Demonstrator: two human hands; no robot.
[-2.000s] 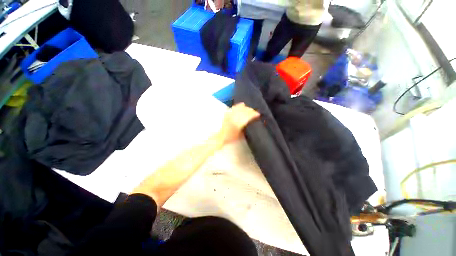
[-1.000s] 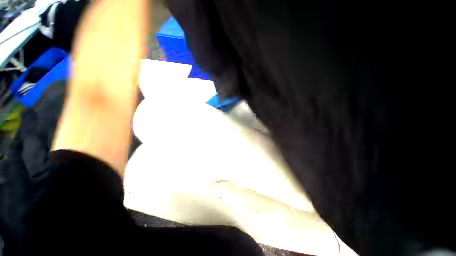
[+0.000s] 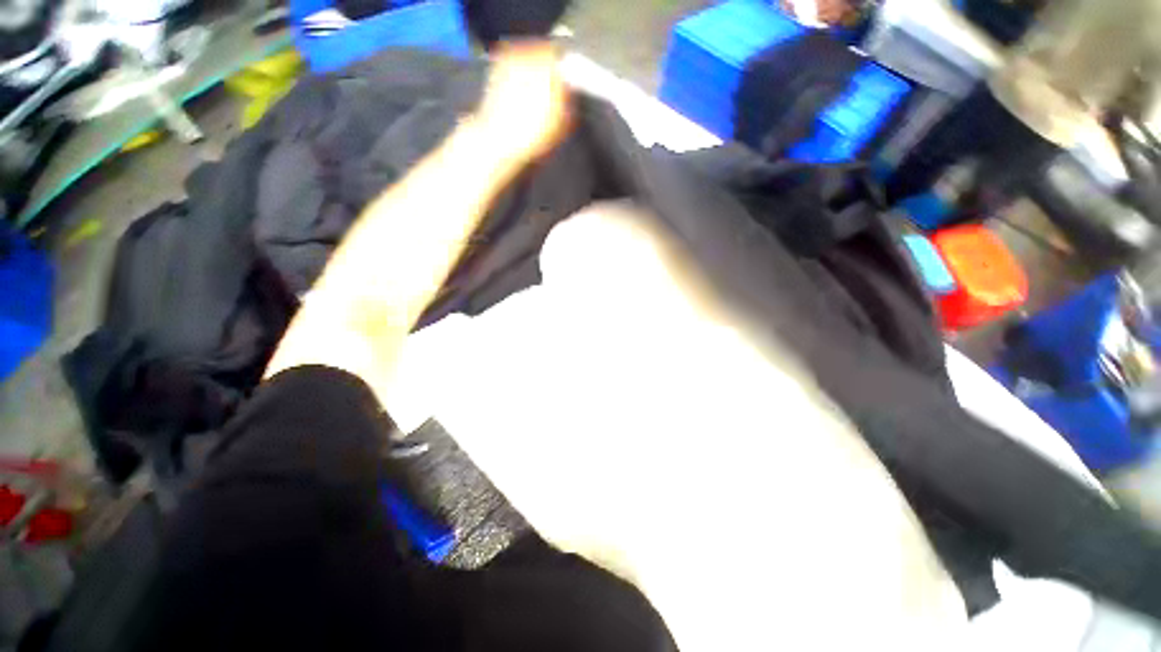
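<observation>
My left hand is small and blurred at the top, my bare forearm reaching up over the dark pile. Its fingers touch or overlap dark cloth; whether they grip it cannot be told. A long black garment lies slantwise along the far side of the white pressing table, from near my left hand to the right edge, its middle blurred. A crumpled dark garment pile hangs over the table's left end. My right hand is not in view.
Blue crates stand beyond the table, one with dark cloth over it. A red-orange container and a blue crate are at the right. A person's dark-clothed legs show at the upper right. Speckled floor shows left.
The black garment, lifted close to the camera a second ago, now lies lower across the table's far side. My left hand is farther away, by the pile. The view has shifted left.
</observation>
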